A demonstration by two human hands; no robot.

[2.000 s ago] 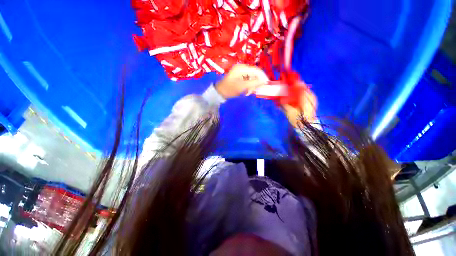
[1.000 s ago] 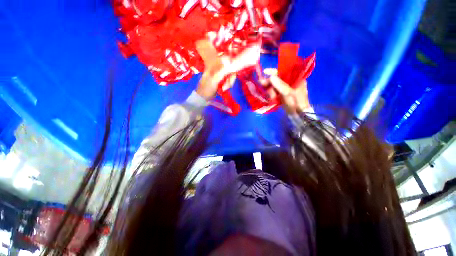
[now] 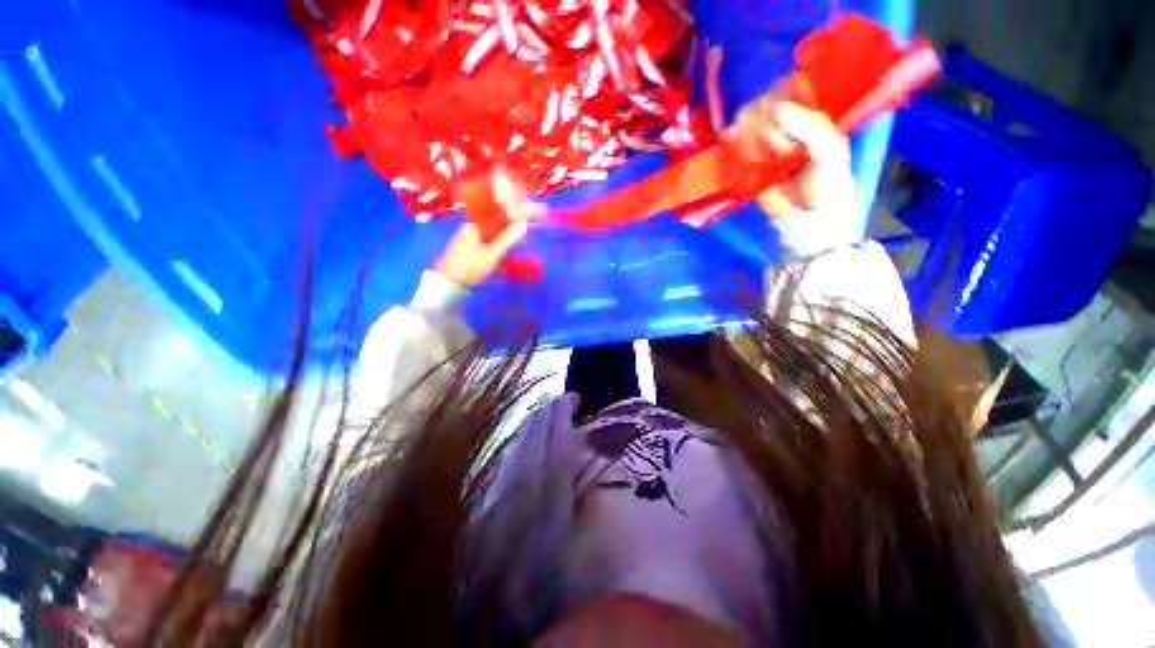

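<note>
A red strip is stretched between my two hands, across the near part of the large blue bin. My left hand is closed on its left end. My right hand grips its other end with a red bunch, whose folded clump sticks out up and to the right, over the bin's right rim. The tangled red-and-white pile lies in the bin beyond my hands. Fingers and strip ends are blurred.
A darker blue crate or stool with openings stands right of the bin. Part of another blue bin shows at the left edge. Reddish goods are at the lower left. Grey floor shows at left. Long hair hangs across the lower view.
My hands have moved apart, the right one up and to the right, the left one slightly down and left. The strip now spans between them. The view has shifted, showing more of the blue crate.
</note>
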